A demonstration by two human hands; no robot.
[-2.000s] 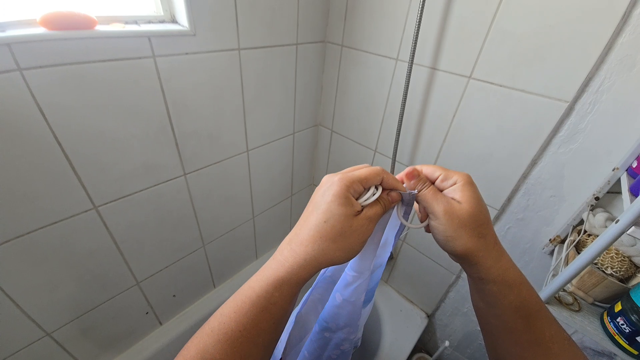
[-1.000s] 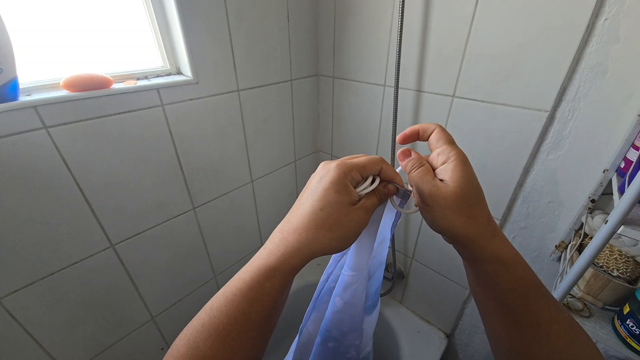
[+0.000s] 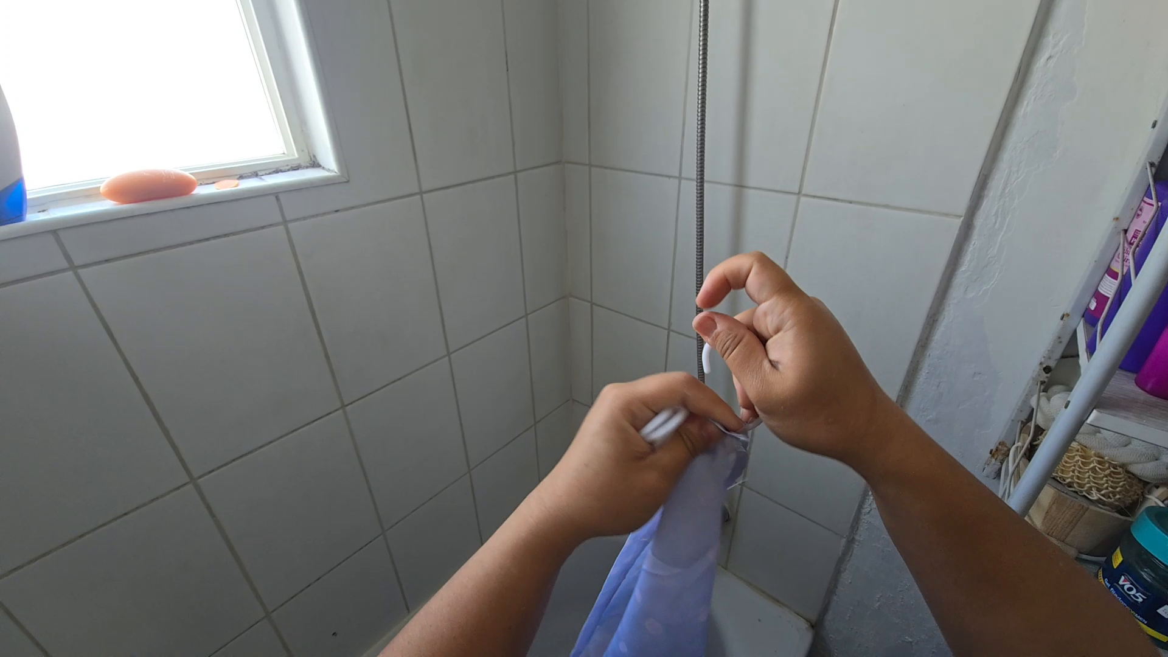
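A blue-lilac patterned fabric, probably a shower curtain (image 3: 671, 557), hangs in folds from my left hand (image 3: 630, 456), whose thumb and fingers pinch its top edge. White plastic rings (image 3: 663, 425), slightly blurred, are tucked in the same hand. My right hand (image 3: 794, 365) is raised just above and to the right, its thumb and index finger apart. Part of a white ring (image 3: 706, 358) shows below the right thumb, and the lower fingers of that hand are close to the fabric's top corner. How they hold the ring or fabric is hidden.
A metal shower hose (image 3: 701, 164) runs down the tiled corner behind my hands. Below is the bathtub (image 3: 762, 620). At left, an orange soap bar (image 3: 149, 186) and a bottle (image 3: 11, 173) stand on the windowsill. A metal-framed shelf (image 3: 1109, 365) at right holds toiletries and a jar (image 3: 1141, 570).
The right thumb and index finger, together at the fabric's top edge two seconds ago, are now apart and higher. The left hand keeps its pinch on the fabric. The view has shifted towards the window.
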